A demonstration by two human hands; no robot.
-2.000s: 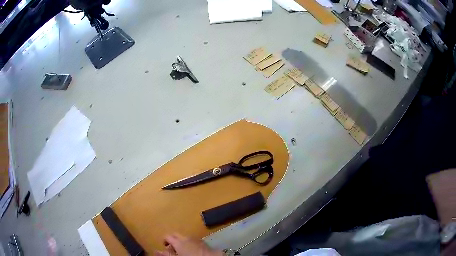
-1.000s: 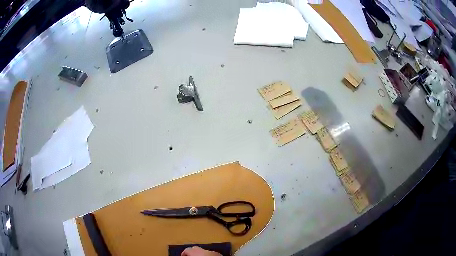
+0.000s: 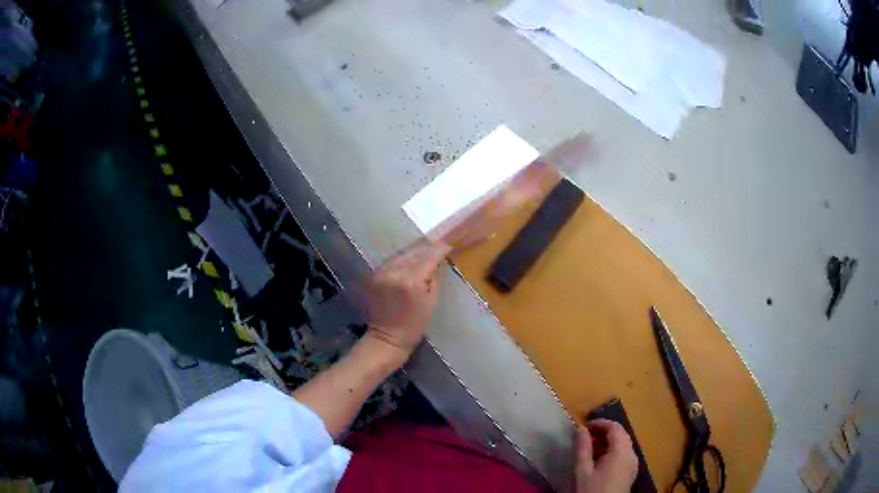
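The tan card pattern (image 3: pixel 578 323) lies on the table, with white fabric (image 3: pixel 472 178) showing past its straight end. My left hand (image 3: pixel 403 294) is at that end, holding a blurred, clear, reddish strip (image 3: pixel 516 193), which looks like a ruler and lies across the end. One dark bar (image 3: pixel 538 236) lies on the pattern near the strip. My right hand (image 3: pixel 607 460) is at the pattern's near edge, its curled fingers against a second dark bar (image 3: pixel 625 433); its grip is unclear. Black shears (image 3: pixel 689 404) lie on the pattern, handles partly cut off by the frame.
White cut pieces (image 3: pixel 626 63) lie at the far side. A dark stand base (image 3: pixel 827 96) and a metal clip (image 3: pixel 839 284) are at the right. Tan tickets (image 3: pixel 817 470) are at the lower right. A whitish bucket (image 3: pixel 116 400) and fabric scraps are on the floor left.
The view has swung left to the pattern's straight end. My left hand has come into view with the clear strip. My right hand has shifted from on top of the dark bar to its side.
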